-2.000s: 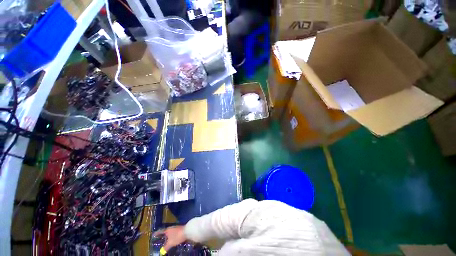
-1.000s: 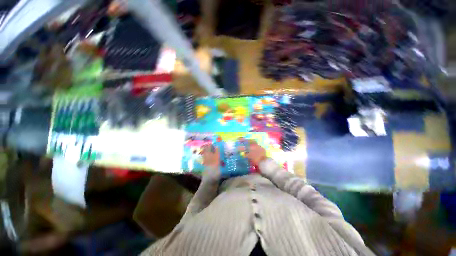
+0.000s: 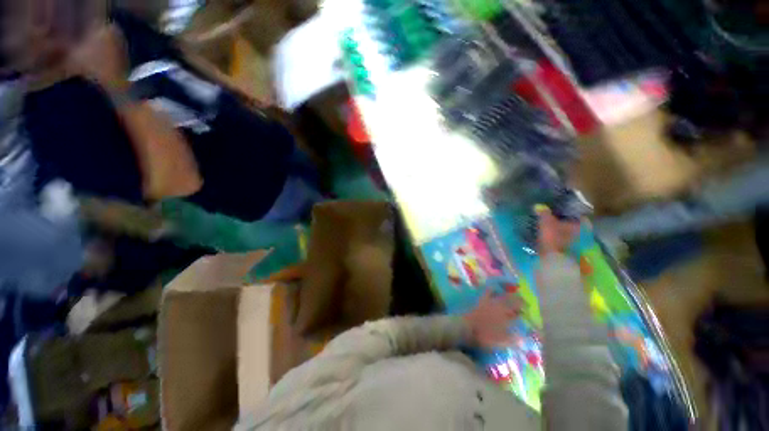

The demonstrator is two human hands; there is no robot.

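The view is blurred. My left hand (image 3: 496, 316) is over the colourful mat (image 3: 469, 258), near its front edge; I cannot make out anything in it. My right hand (image 3: 556, 229) reaches farther along the mat, at the near end of a heap of dark ring-like parts (image 3: 518, 139). A dark part with a shiny rim (image 3: 575, 204) shows at its fingertips, but blur hides whether the hand grips it.
A white surface (image 3: 426, 151) extends beyond the mat, with green items (image 3: 405, 29) at its far end. A red object (image 3: 558, 94) lies beside the dark heap. Open cardboard boxes (image 3: 198, 353) stand below left. Another person's arm (image 3: 156, 143) shows upper left.
The view has swung left, bringing the boxes and other person into sight. My right hand has moved from the mat's near side to the dark parts; my left hand remains over the mat.
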